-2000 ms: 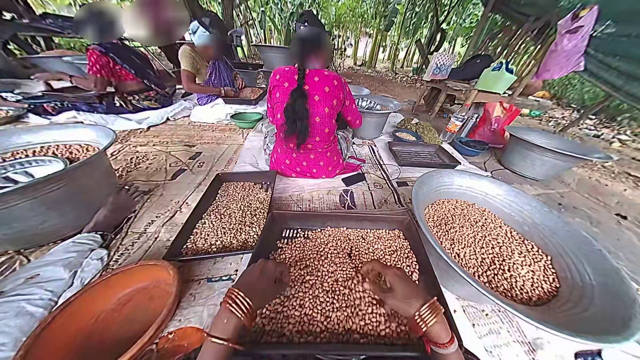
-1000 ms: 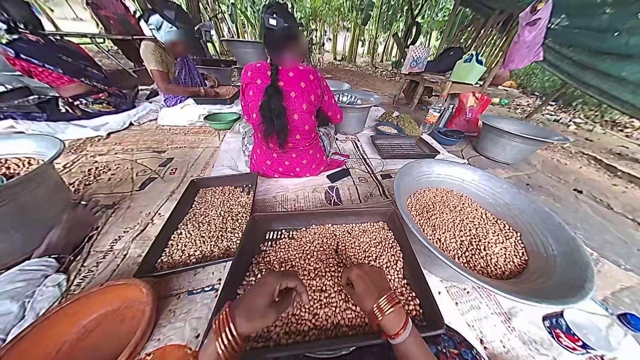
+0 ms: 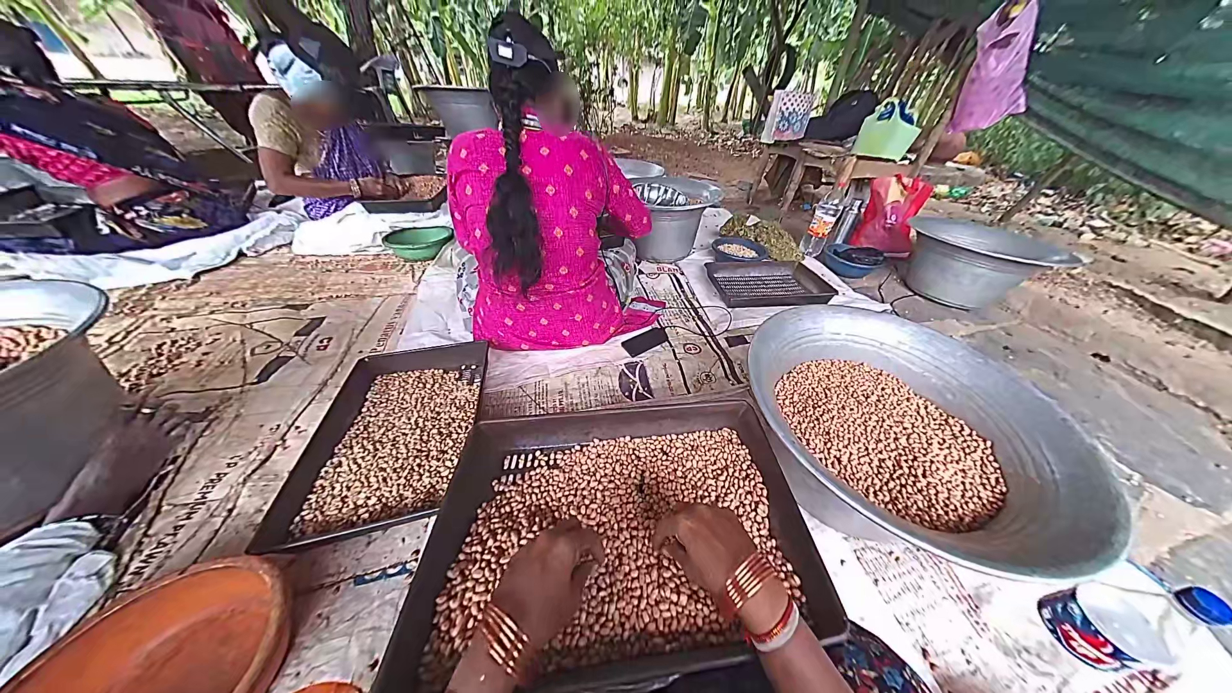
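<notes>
A dark slotted tray [image 3: 616,420] full of peanut kernels [image 3: 664,472] lies right in front of me. My left hand [image 3: 549,577] rests over the kernels in its left half, fingers curled; whether it pinches any kernel is hidden. On the right side of the tray, my right hand [image 3: 712,549] touches the kernels with bent fingers, their tips partly hidden. A second dark tray [image 3: 361,385] of kernels stands beyond at the left. To the right is a wide metal basin [image 3: 1059,462] with a heap of kernels.
An orange basin [image 3: 192,626] sits at lower left, behind it a large metal tub [image 3: 48,423]. Ahead, a person in pink [image 3: 549,241] sits on the ground sheet; another person [image 3: 318,144] works farther left. A printed tub [image 3: 1107,626] lies at lower right.
My left hand has moved from the tray's left edge two seconds ago inward over the kernels. My hands are lower in the tray. The view has shifted somewhat.
</notes>
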